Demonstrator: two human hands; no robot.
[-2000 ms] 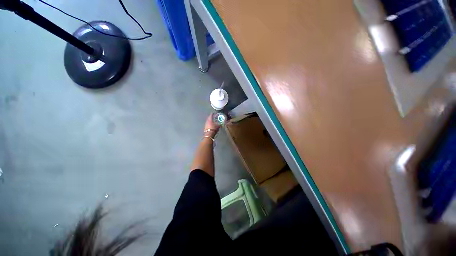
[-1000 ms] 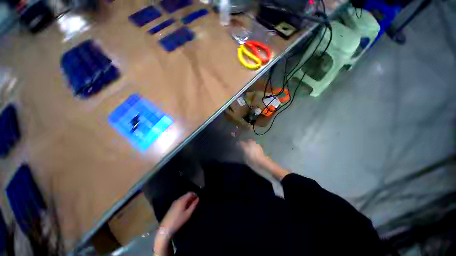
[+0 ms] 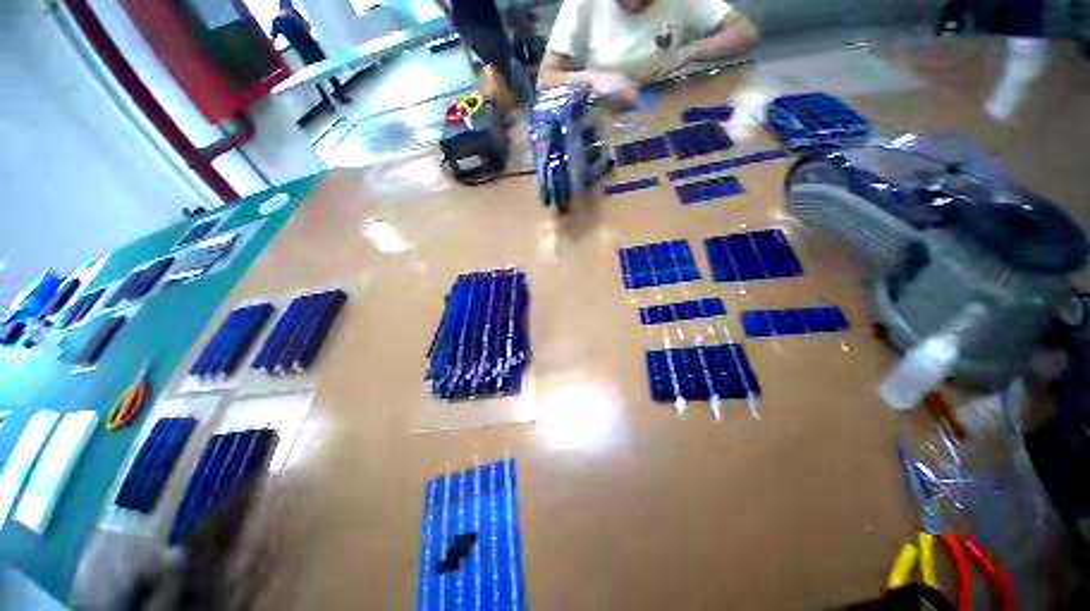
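Observation:
No hand of mine can be made out. Nearest in front lies a bright blue solar cell (image 3: 473, 513) with pale lines, cut off by the bottom edge. Small black pieces (image 3: 457, 551) lie on its middle. Beyond it, a fanned stack of dark blue tabbed cells (image 3: 481, 334) rests on a clear sheet. Right of the stack lie cut cell pieces (image 3: 703, 372), the nearest with pale ribbon ends sticking out. Scissors (image 3: 944, 561) with one yellow and one red handle lie at the lower right, below a small white flux bottle (image 3: 918, 370).
A bulky grey machine (image 3: 956, 263) stands at right. More stacked cells (image 3: 299, 332) lie at left, beside a green table (image 3: 72, 406). Across the brown table (image 3: 359, 477), a person (image 3: 651, 48) sits behind a wheel-like device (image 3: 565, 149). A dark blur covers the lower left.
The view has swung up from the floor and my lap to the tabletop. Both my hands, visible low in the earlier view, are out of the picture.

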